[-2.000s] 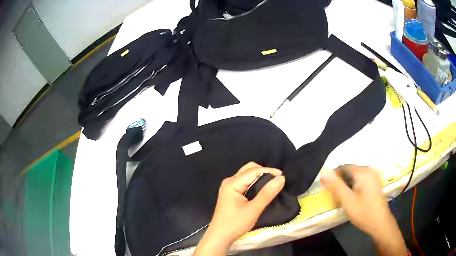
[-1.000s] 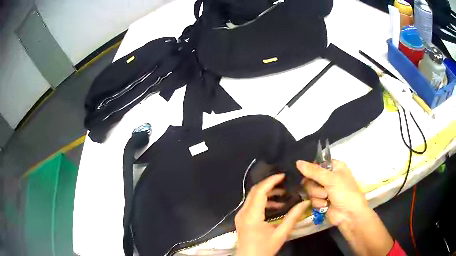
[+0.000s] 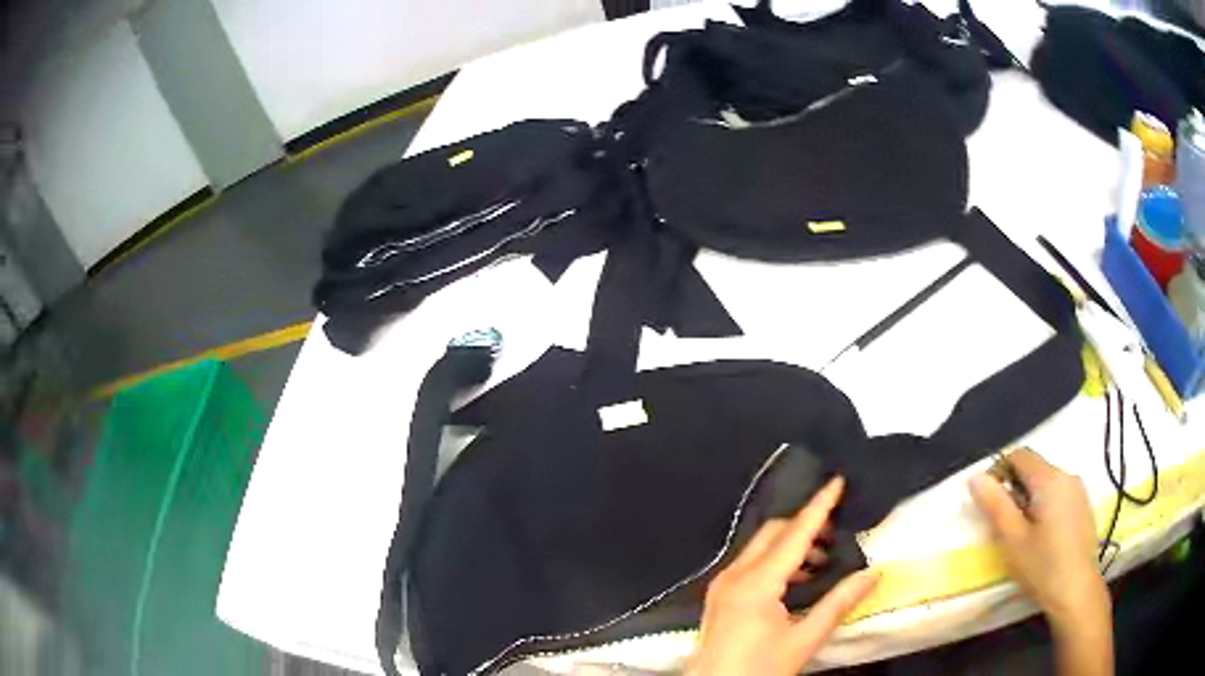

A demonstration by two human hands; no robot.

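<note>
A black bag body (image 3: 582, 515) lies flat on the white-covered table in front of me, a white label (image 3: 624, 415) on its upper part. Its pale zipper (image 3: 687, 571) curves along the near side up to the right. My left hand (image 3: 780, 581) lies at the bag's right end, fingers spread on the cloth by the zipper's end; whether it pinches cloth is not clear. My right hand (image 3: 1051, 528) is to the right, off the bag, above the table edge, closed around thread snips (image 3: 1014, 486), mostly hidden in the fingers. The strap (image 3: 978, 423) runs from the bag's right corner.
Black bags with yellow stickers lie at the far side (image 3: 819, 172) and far left (image 3: 463, 211). A thin black rod (image 3: 912, 310) lies beyond the bag. A blue supply tray (image 3: 1152, 310) and a black cable loop (image 3: 1123, 449) are at right. A green bin (image 3: 146, 508) stands on the floor at left.
The view has shifted, so the table things sit further right and lower. My right hand with the snips has moved away from the bag to the right. My left hand has settled on the cloth.
</note>
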